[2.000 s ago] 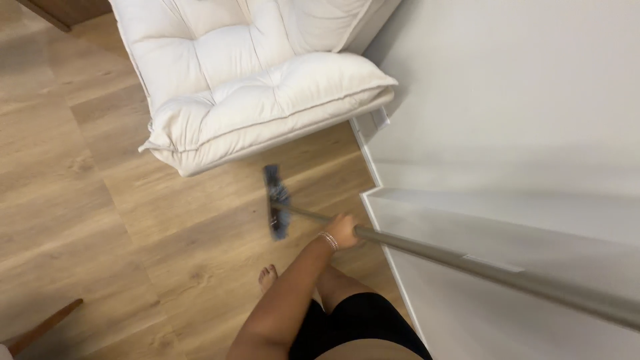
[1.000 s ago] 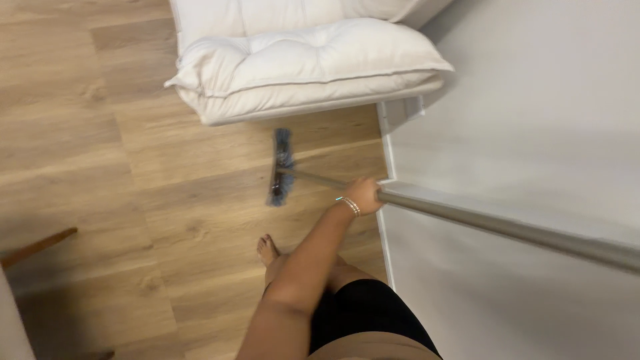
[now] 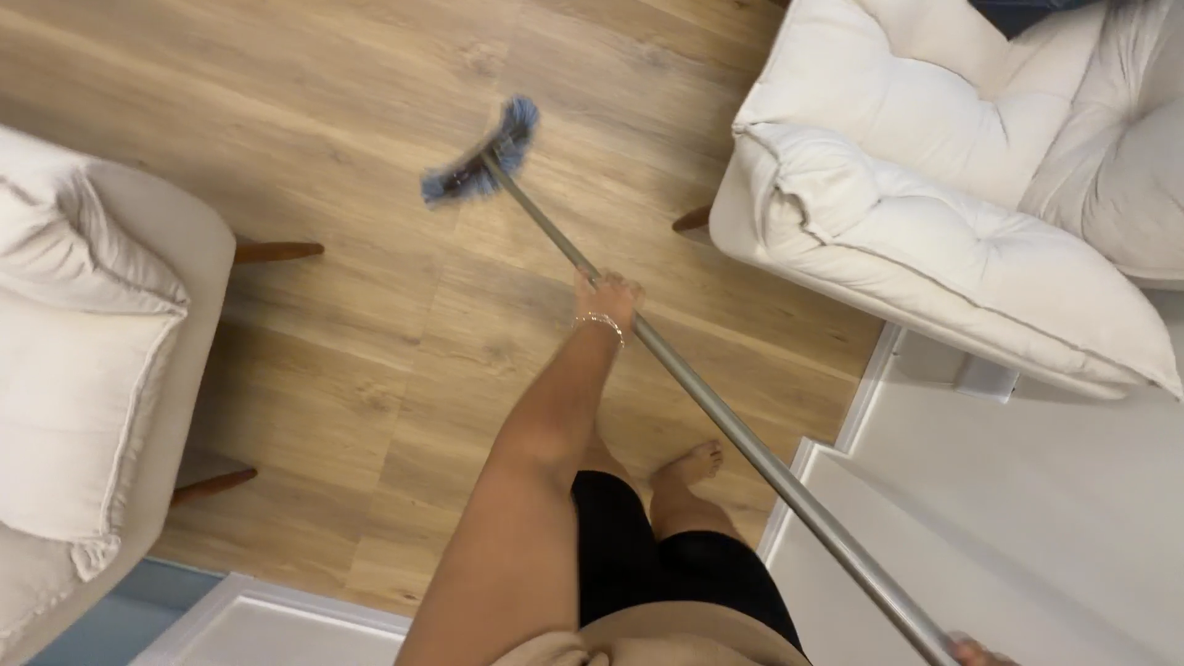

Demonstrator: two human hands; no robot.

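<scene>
My left hand point(image 3: 608, 294), with a beaded bracelet at the wrist, grips the metal handle point(image 3: 731, 425) of a broom about midway along its visible length. The broom head point(image 3: 486, 155), with blue bristles, rests on the wood-look floor point(image 3: 370, 388) at the upper middle of the view, slightly blurred. At the bottom right edge, my right hand point(image 3: 976, 652) is wrapped round the handle near its upper part; only some of its fingers show. The handle slants from the broom head down to the lower right, passing beside my bare foot point(image 3: 694, 462).
A cream cushioned armchair point(image 3: 92, 370) with wooden legs stands at the left. Another cream padded seat point(image 3: 925, 213) is at the upper right, by a pale wall point(image 3: 1017, 518) with a white baseboard point(image 3: 869, 379) that juts out at a corner. A white-framed panel point(image 3: 277, 629) lies at the lower left.
The view has swung left. The broom head has moved away from beside the wall-side seat to the floor between the two seats. My right hand has come into view.
</scene>
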